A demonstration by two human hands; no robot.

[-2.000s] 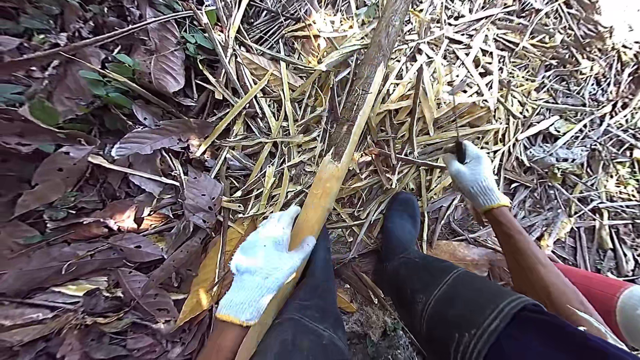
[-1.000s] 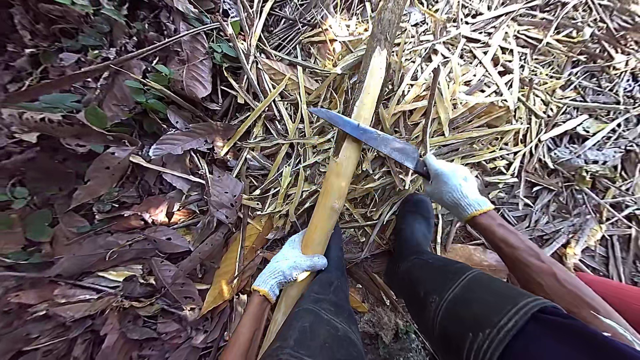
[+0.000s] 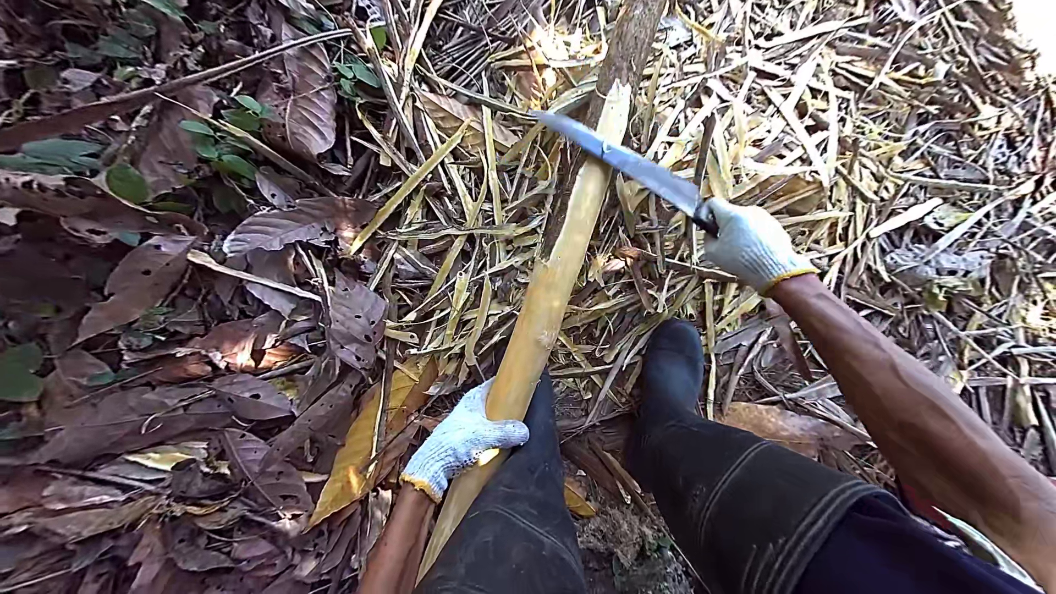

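Note:
My left hand (image 3: 469,437), in a white knit glove with a yellow cuff edge, grips a peeled pale-yellow wooden pole (image 3: 536,322) above my left leg. The pole slants up and away; brown bark shows along part of its far stretch. My right hand (image 3: 757,246), gloved alike, is closed around the dark handle of a machete (image 3: 639,169). The blade lies across the far part of the pole, its tip pointing up and left. Ragged wood edges show on the pole near the blade. Beyond it, a bark-covered log or branch (image 3: 635,41) runs to the top edge.
Long pale bark strips (image 3: 792,148) litter the ground ahead and right. Brown dry leaves (image 3: 289,223) and small green plants (image 3: 239,140) cover the left side. My dark rubber boot (image 3: 672,371) stands right of the pole, near my right forearm. A yellow leaf (image 3: 371,441) lies by my left hand.
Two seconds ago the machete was held away to the right of the pole, its blade hard to see; one second ago it was across the pole, as now. My left hand still holds the pole.

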